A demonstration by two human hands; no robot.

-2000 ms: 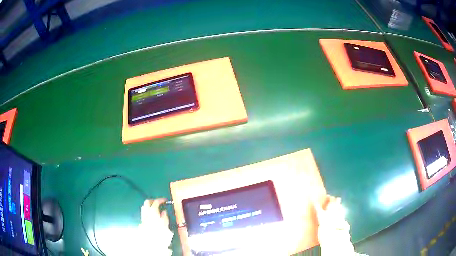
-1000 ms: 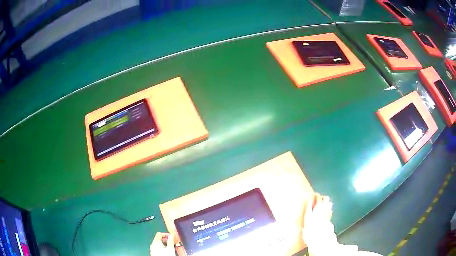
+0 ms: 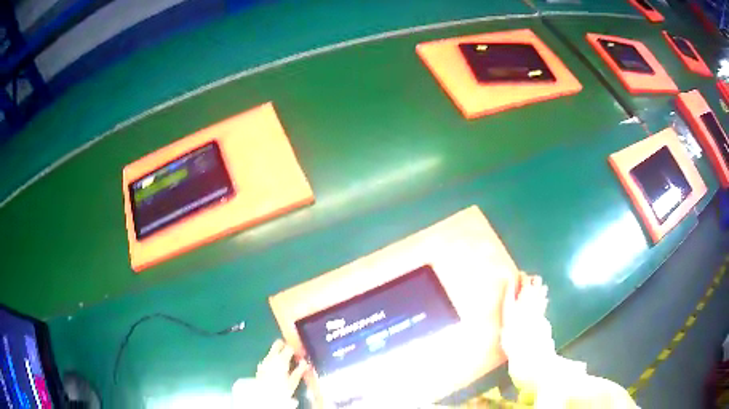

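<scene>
The near tablet [image 3: 380, 319] lies on an orange foam pad [image 3: 472, 256], its screen lit with white and blue text; glare washes out its lower part. My left hand [image 3: 280, 371] is at the left edge of this pad, beside the tablet, fingers around the edge. My right hand [image 3: 527, 307] holds the pad's right edge. Glare blurs both hands. A thin black cable [image 3: 168, 318] lies on the green bench to the left, its plug free of the tablet and of my hands.
A second tablet [image 3: 182, 189] with green blocks on screen lies on a pad [image 3: 268, 172] behind. Another tablet [image 3: 507, 62] on a pad is farther back; several more are at right. A monitor [image 3: 22, 359] stands at far left. A yellow-black floor line [image 3: 679, 335] runs at right.
The cable has left my left hand and the tablet's side and lies on the bench. My left hand has moved to the pad edge. The view has turned right; the near pad has shifted slightly right.
</scene>
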